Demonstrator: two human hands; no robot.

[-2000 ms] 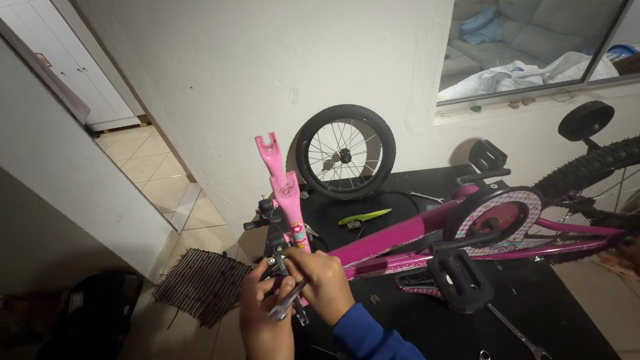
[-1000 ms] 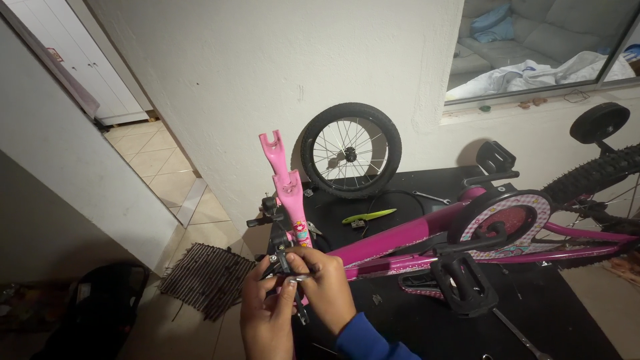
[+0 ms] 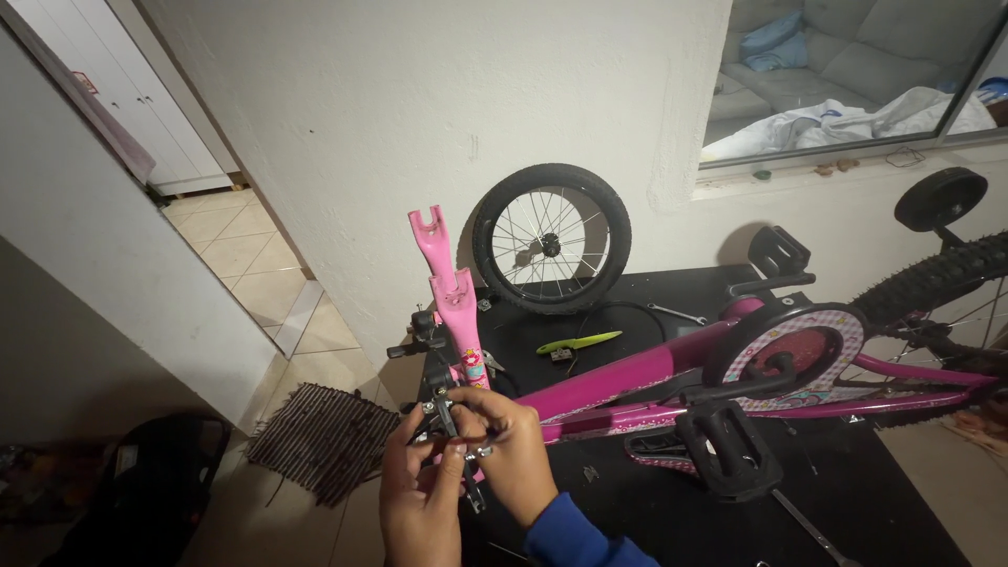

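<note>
My left hand [image 3: 421, 488] and my right hand [image 3: 512, 449] meet in front of the fork, their fingertips closed on a dark metal bicycle part with small silver fittings [image 3: 445, 417], which looks like a brake arm. Its exact form is partly hidden by the fingers. Just beyond them the pink fork [image 3: 459, 319] points up and away, its two dropouts bare. The magenta bicycle frame [image 3: 614, 374] lies upside down on a black table, with its chainring guard [image 3: 787, 354] and a black pedal [image 3: 728, 453] to the right of my hands.
A spoked wheel with its tire [image 3: 488, 276] leans on the wall. On the black table [image 3: 622, 512] lie a green knife [image 3: 579, 342], a small metal block [image 3: 561, 355], a wrench [image 3: 677, 314] and another wrench [image 3: 811, 524] near the pedal. A slatted mat [image 3: 323, 441] is on the tiled floor.
My fingers have shifted on the small metal part, and the long silver piece seen by my left hand two seconds ago no longer shows. The bicycle stays in place.
</note>
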